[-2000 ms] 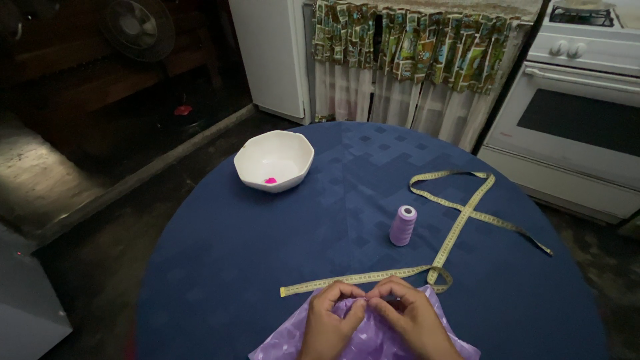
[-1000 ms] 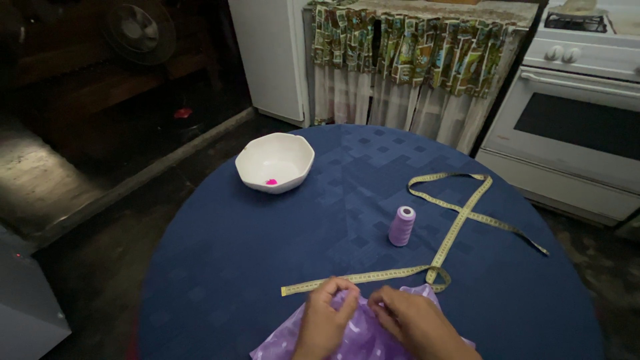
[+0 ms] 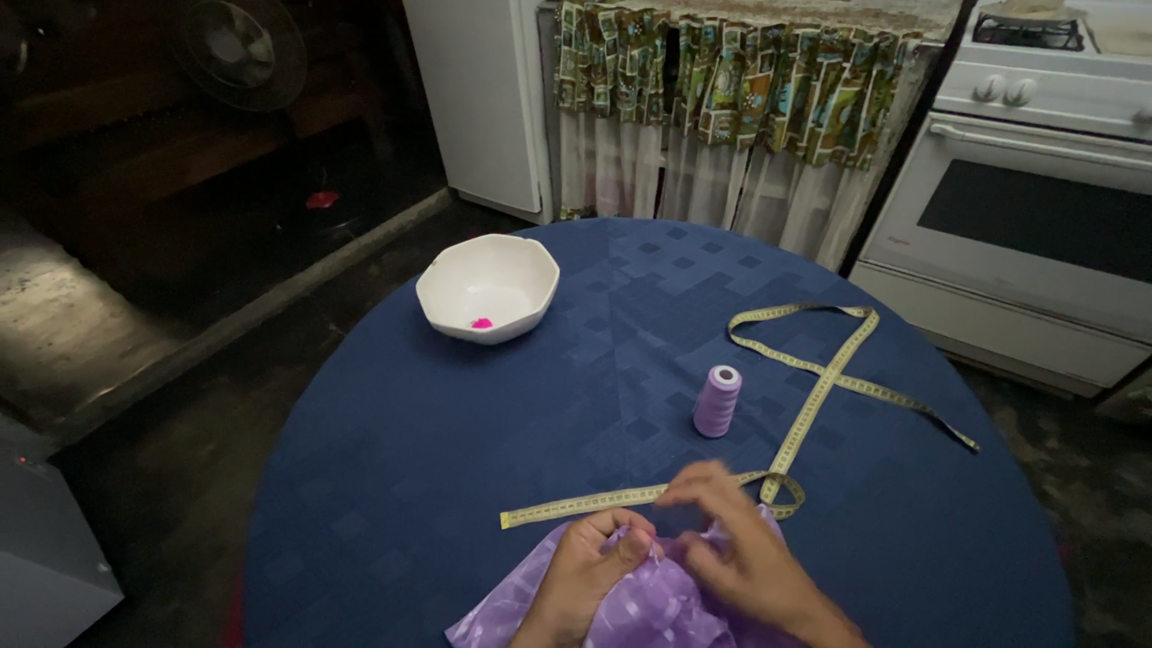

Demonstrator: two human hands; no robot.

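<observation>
Lilac patterned fabric [image 3: 661,603] lies bunched at the near edge of the table. My left hand [image 3: 594,567] pinches a gathered bit of it between thumb and fingertips. Just right of that, my right hand [image 3: 738,549] is raised and blurred over the fabric, its thumb and index finger apart; whether it holds a needle or thread cannot be seen. A cone of lilac thread [image 3: 717,402] stands upright beyond my right hand. The yellow tape measure [image 3: 810,405] runs in loops from behind my hands to the right side of the table.
A white octagonal bowl [image 3: 489,283] with a small bright pink item [image 3: 481,323] inside stands at the back left of the round table with a blue tablecloth [image 3: 405,468]. Past the table are a curtain [image 3: 720,90], a white stove [image 3: 1026,198] and a fan [image 3: 238,45].
My right hand has lifted away from the fabric and my left hand, and its fingers have spread. My left hand stays at the fabric. Bowl, thread cone and tape measure have not moved.
</observation>
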